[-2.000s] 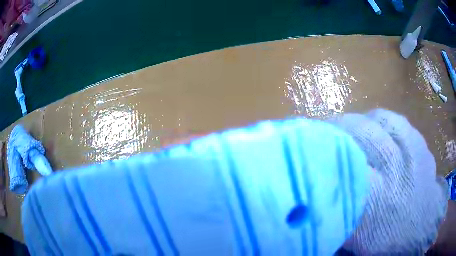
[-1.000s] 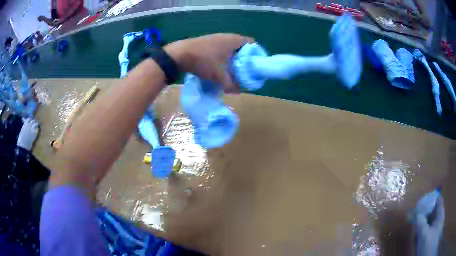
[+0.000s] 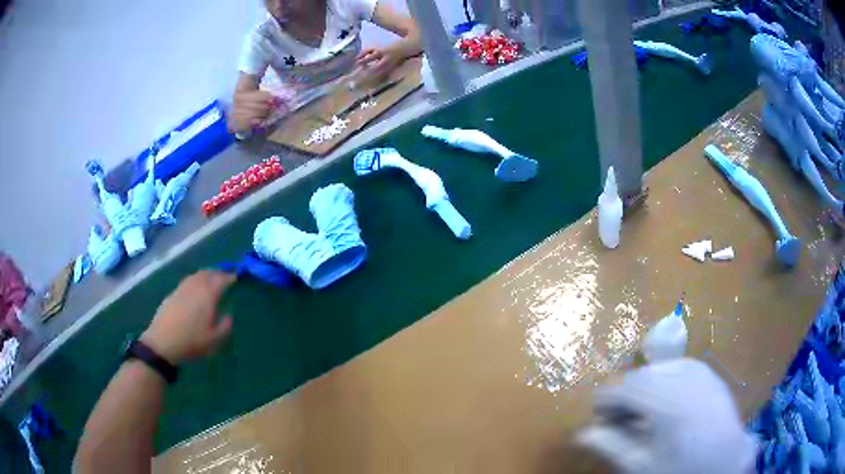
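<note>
My left hand is bare with a black wristband, over the green belt. Its fingers are apart and it seems empty, fingertips beside a dark-blue part. A light-blue trouser piece lies just beyond, openings showing. Two lower legs lie on the belt, one beside the trouser piece and one with its foot to the right. My right hand, in a whitish knitted glove and blurred, is shut around a squat white glue bottle, blue tip up, above the bench.
A white dropper bottle stands by a metal post. White caps and a leg lie on the bench. Light-blue parts are heaped at right. A person sits opposite, near red parts.
The view has shifted to show more of the belt and the worker opposite. My left hand no longer holds the trouser piece with a leg. The glue bottle and gloved hand show more fully.
</note>
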